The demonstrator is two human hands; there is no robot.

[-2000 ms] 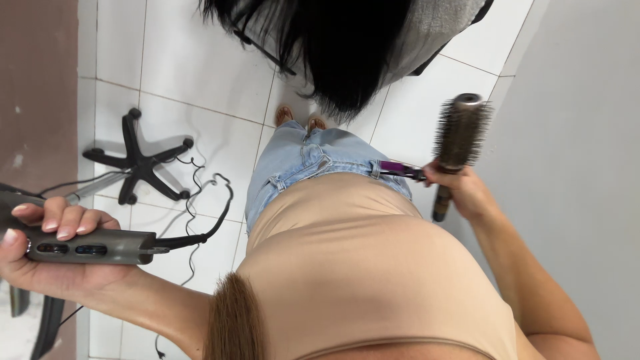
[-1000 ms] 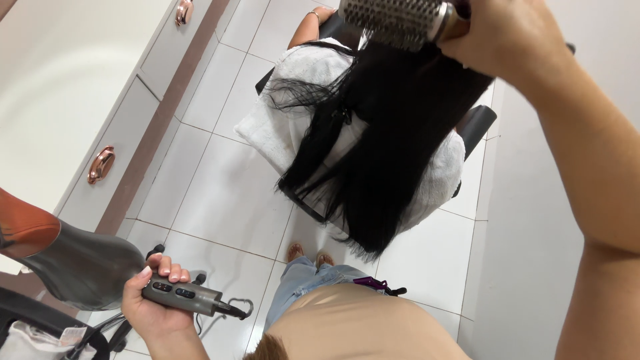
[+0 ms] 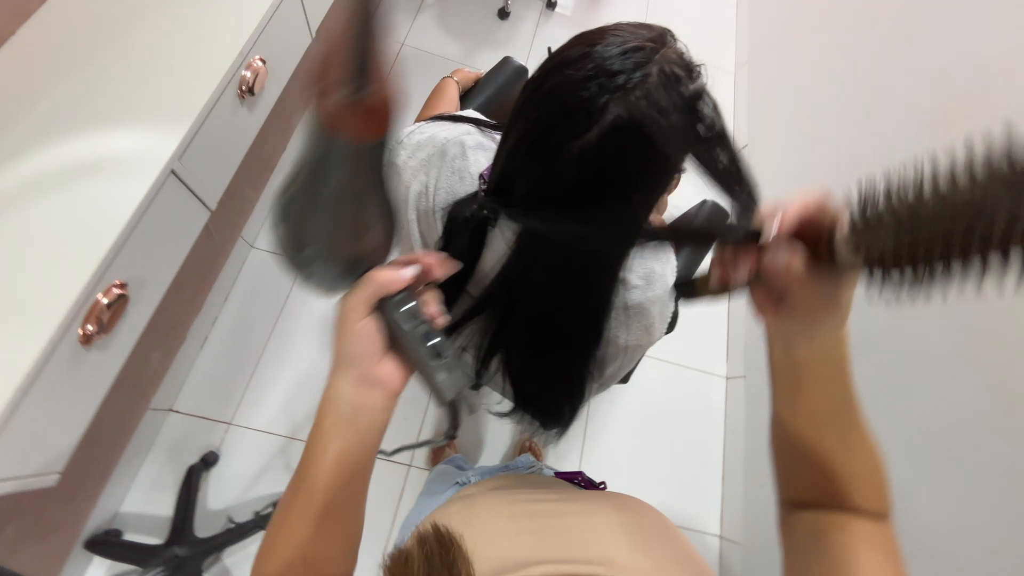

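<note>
A hair dryer (image 3: 340, 200), dark grey with a copper-coloured part and blurred by motion, is held by its handle in my left hand (image 3: 388, 320). My right hand (image 3: 788, 260) grips the handle of a round hairbrush (image 3: 936, 220), whose bristled barrel points right. Strands of long dark hair (image 3: 584, 168) run from the seated person's head to my right hand, which seems to hold their ends; the exact hold is blurred. The rest of the hair hangs down the person's back over a white towel (image 3: 428, 160). A purple clip (image 3: 485, 178) shows at the left of the hair.
A black chair armrest (image 3: 496, 86) shows on the person's left side, another (image 3: 704, 220) on the right. A white drawer cabinet (image 3: 160, 264) with copper handles stands at left. A black star-shaped chair base (image 3: 188, 536) stands on the tiled floor at lower left. A grey wall lies at right.
The brush, seen over the top of the hair a second ago, is now at the right beside it. The hair dryer has come up from the lower left. The view has shifted.
</note>
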